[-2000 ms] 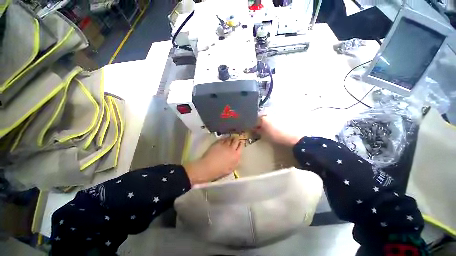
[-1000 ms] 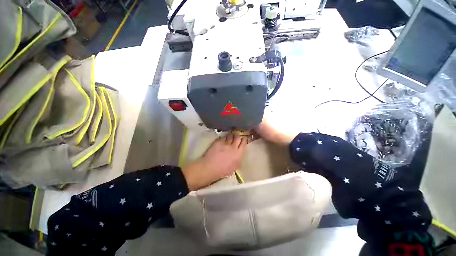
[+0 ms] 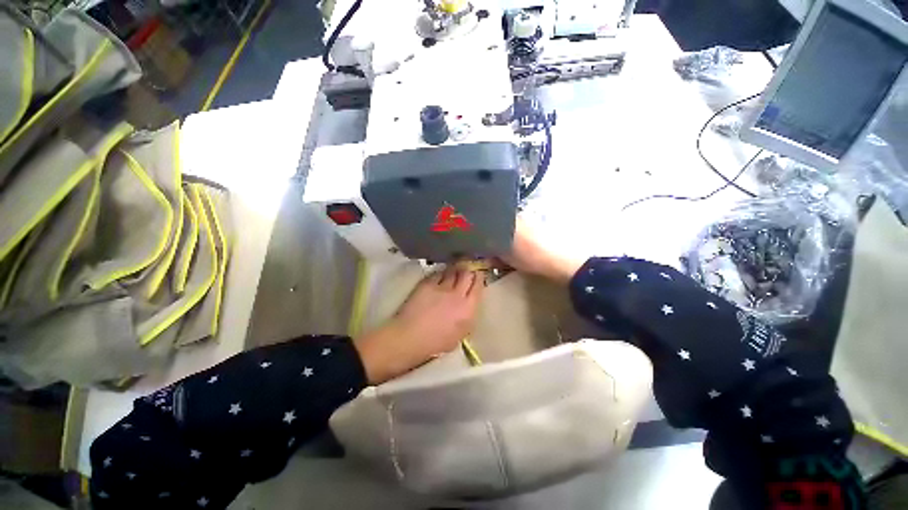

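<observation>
A beige bag body [image 3: 498,423] lies open under the machine head and hangs over the table's front edge. A yellow binding strip [image 3: 471,352] shows on it. My left hand [image 3: 438,311] presses on the cloth, its fingertips bunched beside the small brass-coloured work clamp [image 3: 476,266] under the head. My right hand [image 3: 533,256] reaches in from the right; its fingers are mostly hidden behind the dark grey head cover [image 3: 441,204]. What the fingertips hold is too small and covered to tell.
A pile of yellow-edged bag bodies [image 3: 95,239] lies left. A plastic bag of dark fittings [image 3: 762,261], a tilted control screen [image 3: 831,80] and a thin cable [image 3: 700,149] are at the right. Another bag piece [image 3: 878,334] lies at the far right. A red switch [image 3: 343,213] is on the machine.
The view has shifted a little. Both hands stay at the clamp, with only slight finger movement visible. The bag body keeps nearly the same place.
</observation>
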